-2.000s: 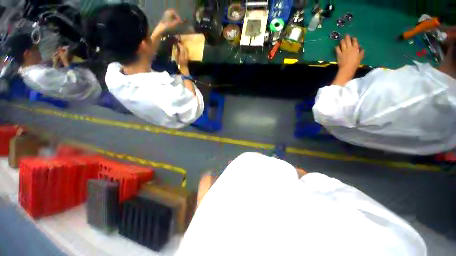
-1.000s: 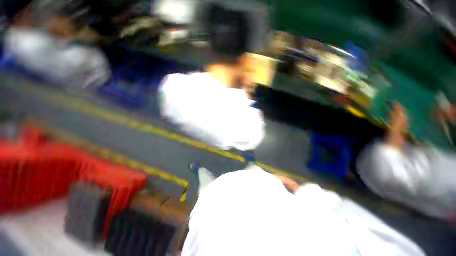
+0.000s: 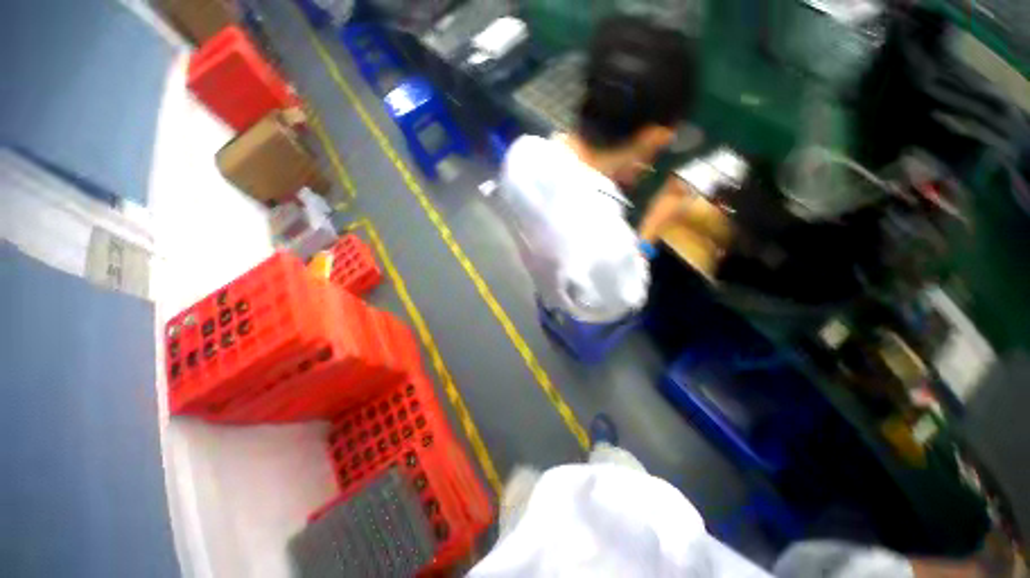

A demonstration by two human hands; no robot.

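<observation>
Neither of my hands can be made out. My white coat (image 3: 610, 525) fills the bottom middle, with a small blurred pale shape at its left edge that I cannot identify. Nearest at the left, red perforated trays (image 3: 254, 339) stand stacked on a white surface (image 3: 243, 474). More red trays with rows of holes (image 3: 395, 446) lie in front of them. A grey ribbed tray (image 3: 367, 536) lies against these at the bottom.
A yellow-lined grey aisle (image 3: 452, 265) runs beside the trays. A cardboard box (image 3: 271, 158) and another red stack (image 3: 237, 79) stand farther up. A white-coated person (image 3: 576, 231) sits on a blue stool (image 3: 587, 333) at the cluttered green bench. An empty blue stool (image 3: 723, 412) stands nearer.
The view has swung left and tilted. The red trays now show larger, and the seated person and bench have shifted right. The skin-coloured patch beside my coat no longer shows.
</observation>
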